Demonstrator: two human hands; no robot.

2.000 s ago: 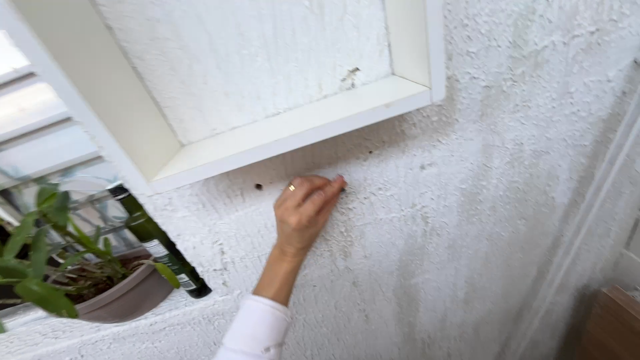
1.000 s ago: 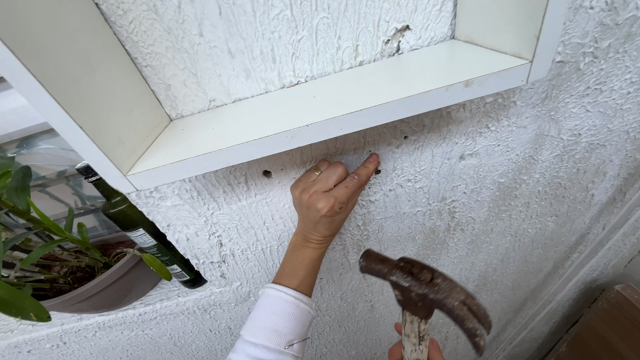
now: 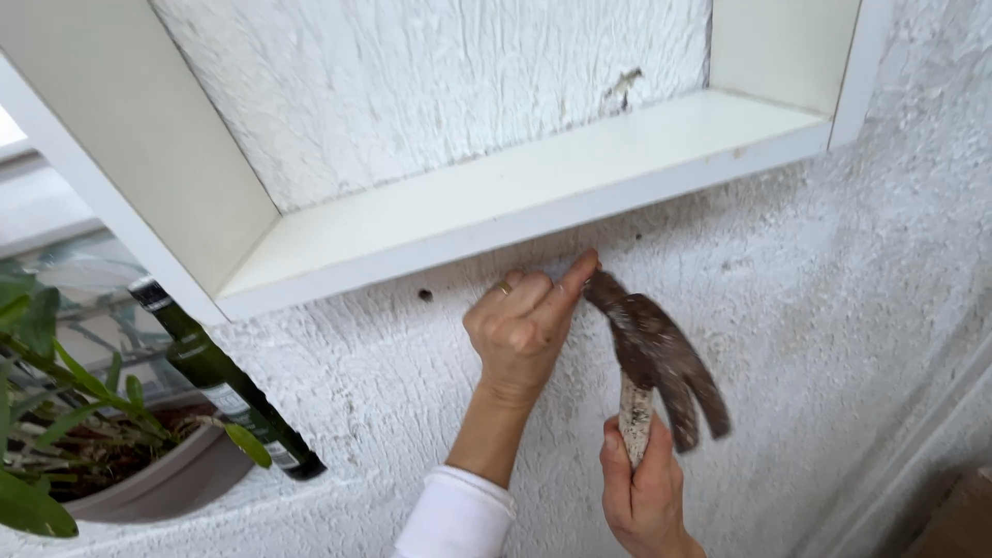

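Observation:
My left hand (image 3: 523, 333) is raised against the rough white wall (image 3: 372, 395), just under the white shelf frame (image 3: 527, 201). Its index finger and thumb come together at the wall; whatever may be between them is hidden. My right hand (image 3: 647, 484) grips the worn, paint-flecked handle of a rusty claw hammer (image 3: 655, 341). The hammer's striking face is at the left fingertips, and its claw points down to the right. A dark hole (image 3: 425, 295) shows in the wall left of my left hand, and a smaller one (image 3: 638, 236) is up to the right.
A potted plant in a grey-brown pot (image 3: 167, 484) stands at the lower left, with a dark green glass bottle (image 3: 225, 380) leaning beside it. Chipped plaster (image 3: 624, 84) shows inside the frame. A brown wooden object (image 3: 957, 515) is at the lower right corner.
The hammer, out of view two seconds ago, came in at the bottom and has moved up to my left fingertips. My left hand stays at the wall below the frame.

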